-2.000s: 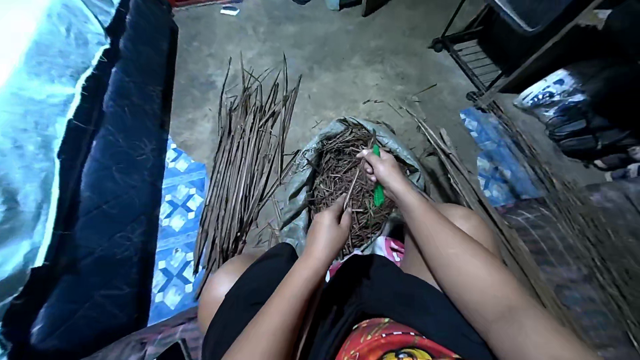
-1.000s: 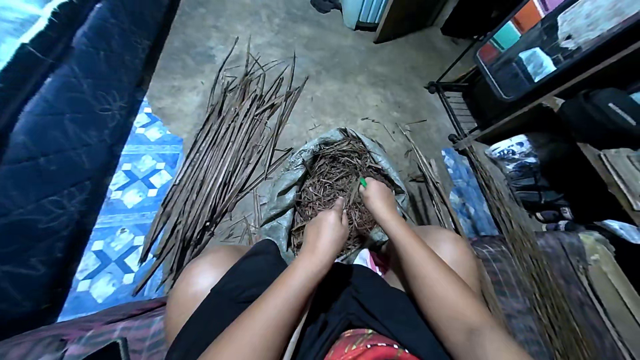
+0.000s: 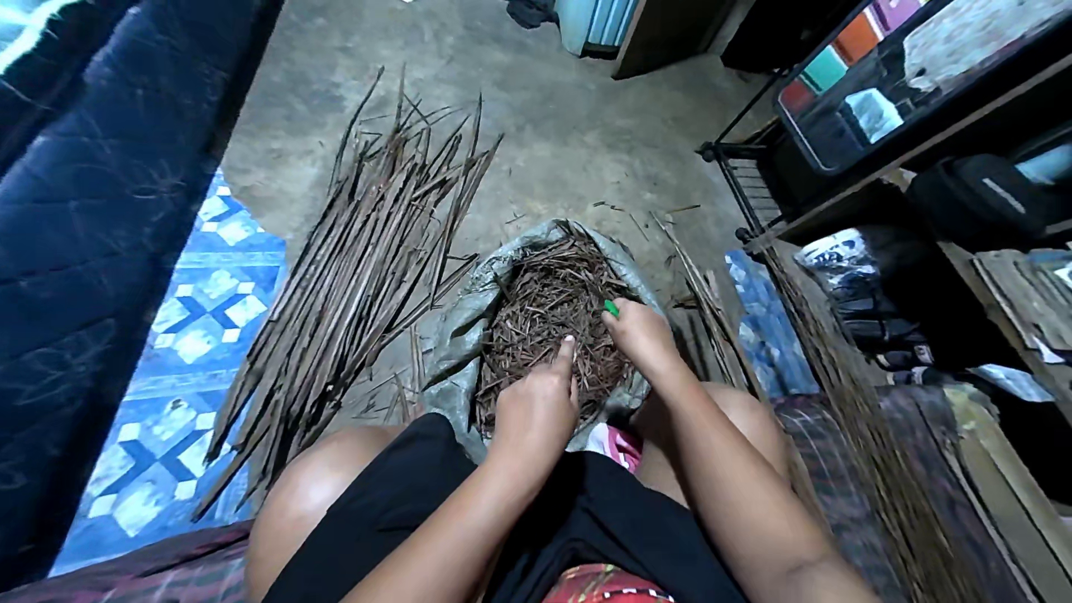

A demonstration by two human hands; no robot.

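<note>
A sack [image 3: 456, 335] between my knees is filled with short brown scraps of dry stalk [image 3: 536, 318]. Over the scraps, my left hand [image 3: 540, 398] is closed with its index finger pointing forward; a thin stalk seems to lie in it, partly hidden by the fingers. My right hand [image 3: 641, 335], just to the right and farther forward, grips a small tool by its green handle [image 3: 612, 309]; its blade cannot be made out. A large bundle of long dry stalks [image 3: 360, 251] lies on the floor left of the sack.
More long stalks [image 3: 708, 310] lie right of the sack, and a long bundle of thin strips [image 3: 871, 435] rests beside my right leg. A dark mattress [image 3: 126, 167] stands at left above blue patterned flooring [image 3: 201, 318]. Shelving with a metal rack [image 3: 754, 188] is at right.
My hands have moved apart from each other over the sack. Less of the green handle shows than two seconds ago. The view has shifted toward the right side of the room.
</note>
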